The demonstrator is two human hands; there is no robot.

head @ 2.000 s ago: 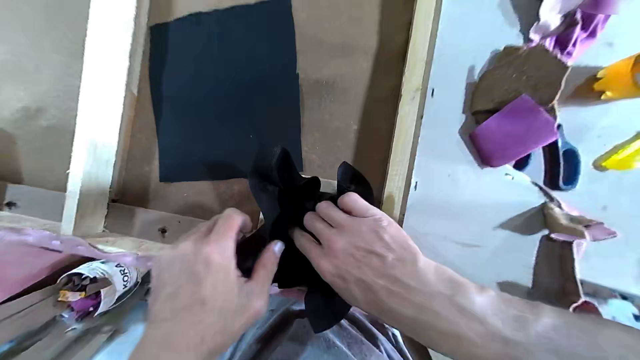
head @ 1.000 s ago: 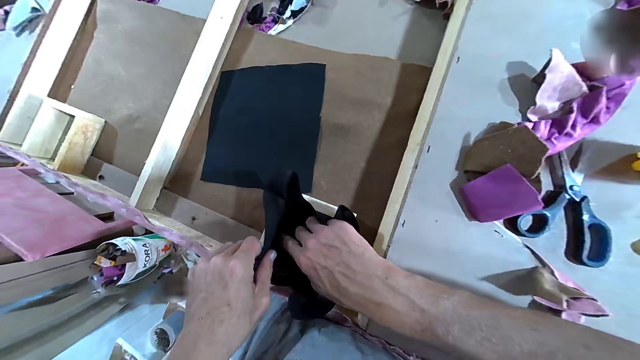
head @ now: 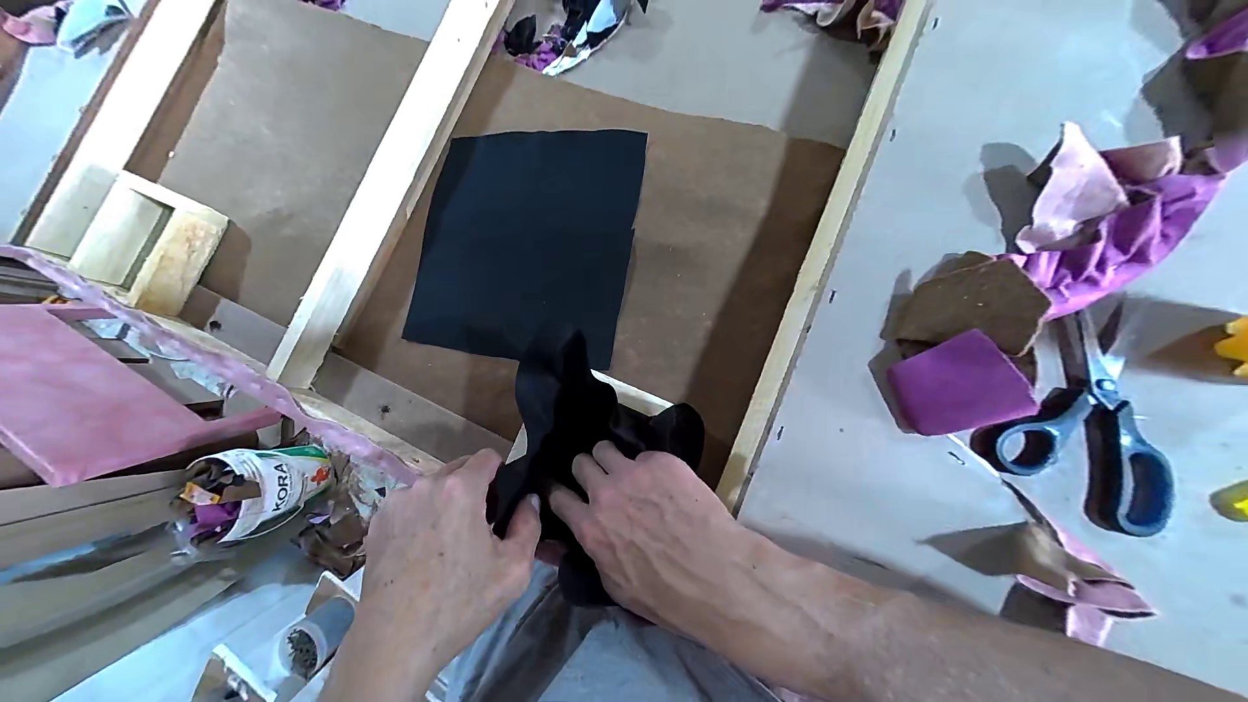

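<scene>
A crumpled piece of black fabric (head: 575,429) drapes over part of a light wooden frame (head: 639,395) close to my body. My left hand (head: 453,565) grips its left edge, thumb on top. On the right, my right hand (head: 648,522) presses into the folds with bent fingers, the tips partly hidden in the cloth. Just beyond lies a flat, roughly square black fabric piece (head: 531,239) on brown paper (head: 712,224). What sits under the crumpled fabric is hidden.
Wooden bars (head: 390,185) cross the work surface. To the right lie scissors (head: 1102,409) with blue handles, a purple fabric scrap (head: 963,383) and gathered purple cloth (head: 1131,224). At left are a pink padded panel (head: 88,390), a container of scraps (head: 268,492) and a small wooden frame (head: 180,258).
The view has swung, showing more of the left and right sides. Both hands remain at the crumpled black fabric, with my left thumb now lower against its edge.
</scene>
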